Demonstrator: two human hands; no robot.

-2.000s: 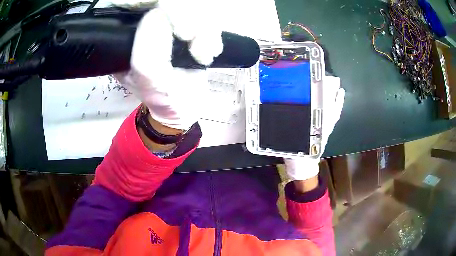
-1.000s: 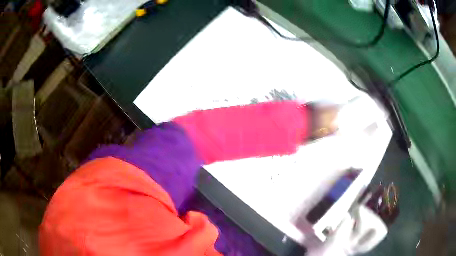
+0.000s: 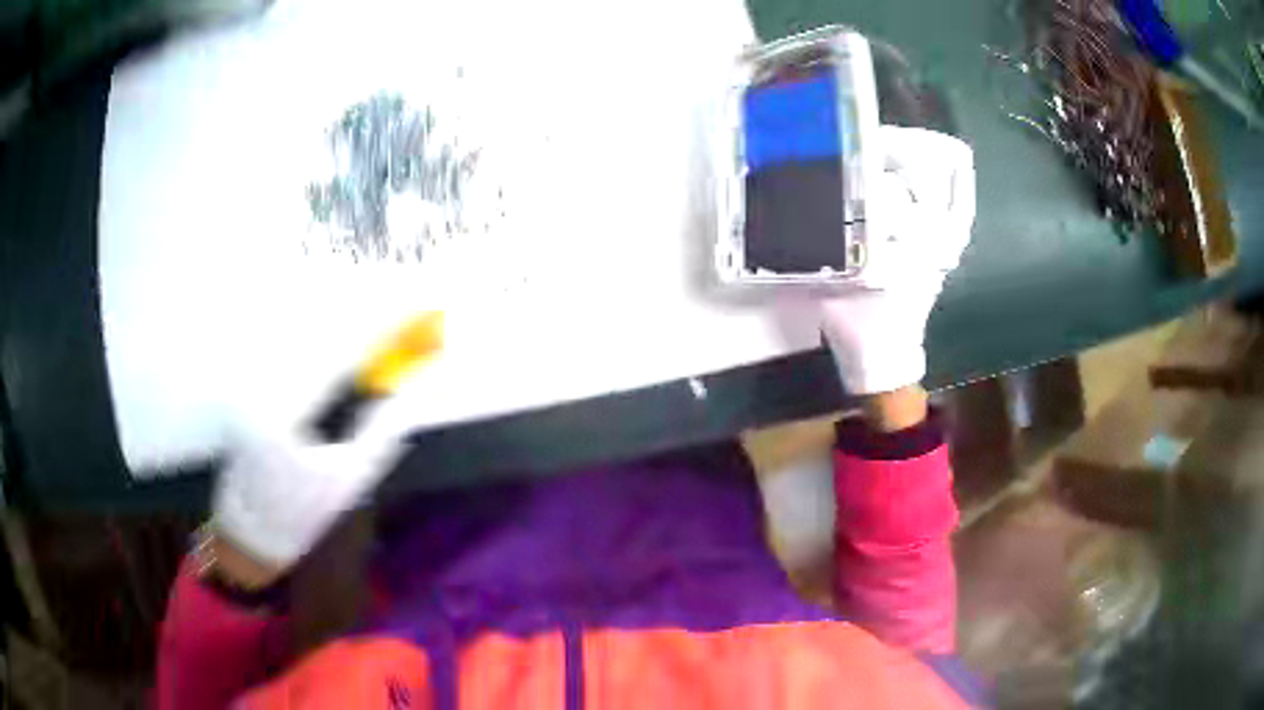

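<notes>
My right hand (image 3: pixel 901 236), in a white glove, holds a white rectangular battery housing (image 3: pixel 855 167) by its right side, above the edge of the white sheet (image 3: pixel 596 264). The housing's open face shows a blue battery pack (image 3: pixel 793 121) above a black block (image 3: pixel 794 217). My left hand (image 3: pixel 305 486), gloved and blurred, is shut on a yellow-and-black hand screwdriver (image 3: pixel 399 355) near the front edge of the bench. The far end of the tool is blurred. Small dark screws (image 3: pixel 395 180) lie heaped on the sheet.
A tangled heap of wire harnesses (image 3: pixel 1109 111) lies at the back right beside a cardboard box (image 3: pixel 1195 180). A blue-handled tool (image 3: pixel 1151 28) lies there too. A dark blurred object shows behind the housing. Cardboard boxes (image 3: pixel 1137 458) stand below the bench at right.
The large black electric screwdriver has left my left hand, which now holds the small yellow-and-black one nearer my body. The view swung away and back. My right hand still holds the housing.
</notes>
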